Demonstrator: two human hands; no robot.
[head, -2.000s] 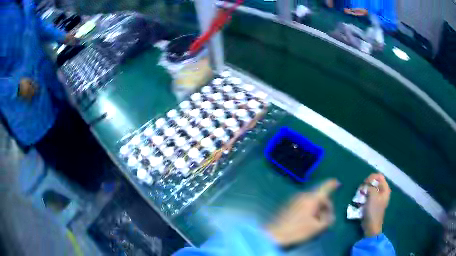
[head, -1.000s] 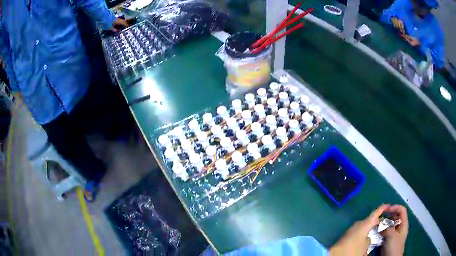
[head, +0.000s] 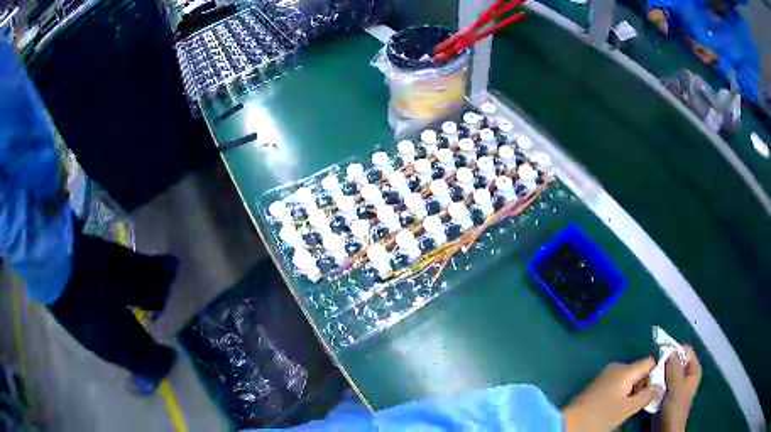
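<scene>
My left hand (head: 613, 394) reaches in from the bottom right, its fingertips against a small white piece (head: 658, 380). My right hand (head: 681, 384) is beside it at the bench's right side, with the white piece between its fingers. The piece is bright and irregular, partly hidden by the fingers; I cannot tell what it is. A blue bin (head: 541, 284) with dark small parts in it stands just beyond my hands.
A clear tray (head: 372, 322) holds rows of white-topped units (head: 433, 226) with coloured wires. Behind it stands a tub (head: 429, 94) with red sticks. A dark crate (head: 199, 337) with film is on the floor. A person (head: 30, 169) stands left; another sits far right.
My hands have come together around the white piece, which now stands up more above the fingers. The person at left has moved away from the bench towards the left edge. The view has shifted.
</scene>
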